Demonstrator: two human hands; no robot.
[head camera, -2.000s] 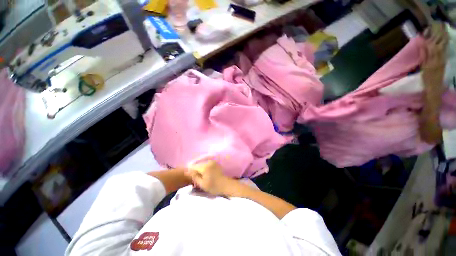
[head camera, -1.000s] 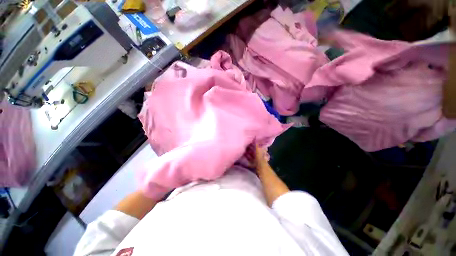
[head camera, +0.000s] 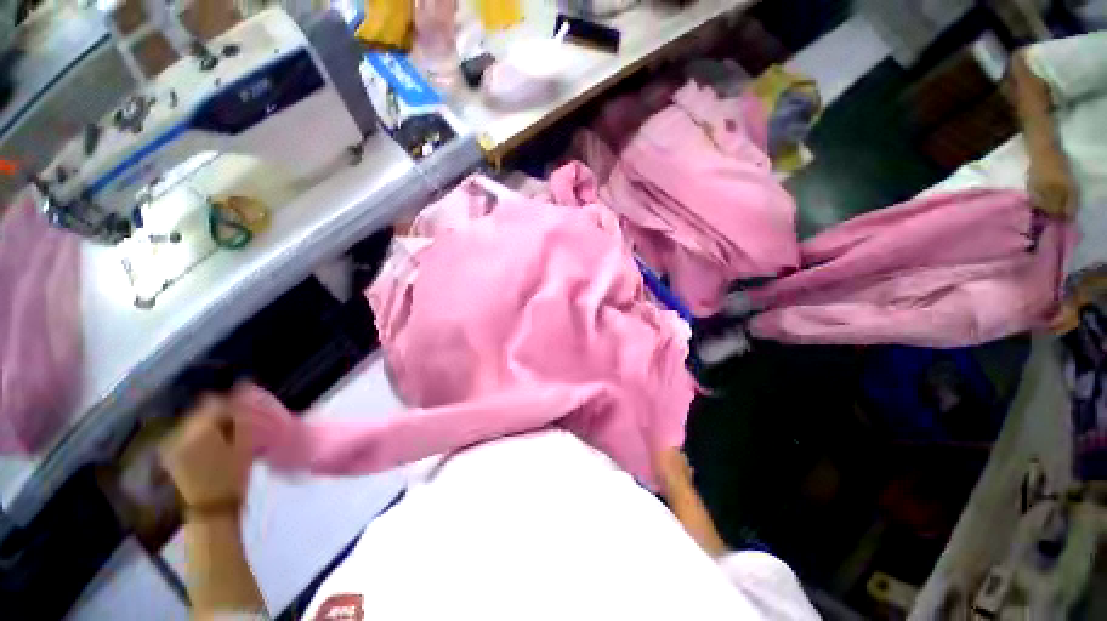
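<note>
A pink garment (head camera: 522, 303) lies heaped in front of me at the table's edge, over my lap. My left hand (head camera: 209, 455) is raised at the left, slightly blurred, and grips the end of a narrow pink strip of the garment, stretched out to the left. My right forearm shows at the right lower edge of the heap; my right hand (head camera: 671, 467) is mostly hidden by the cloth, so its grip cannot be seen.
A white sewing machine (head camera: 231, 109) stands on the white table (head camera: 121, 352) at upper left, with green and yellow looped snips (head camera: 237, 221) on it. More pink garments (head camera: 704, 182) are heaped beyond. At right, another person's hands (head camera: 1050, 194) hold a pink garment.
My left hand has moved out left and up, pulling a pink strip from the heap. The other person's garment, earlier spread out, is now narrower and drawn out lengthwise.
</note>
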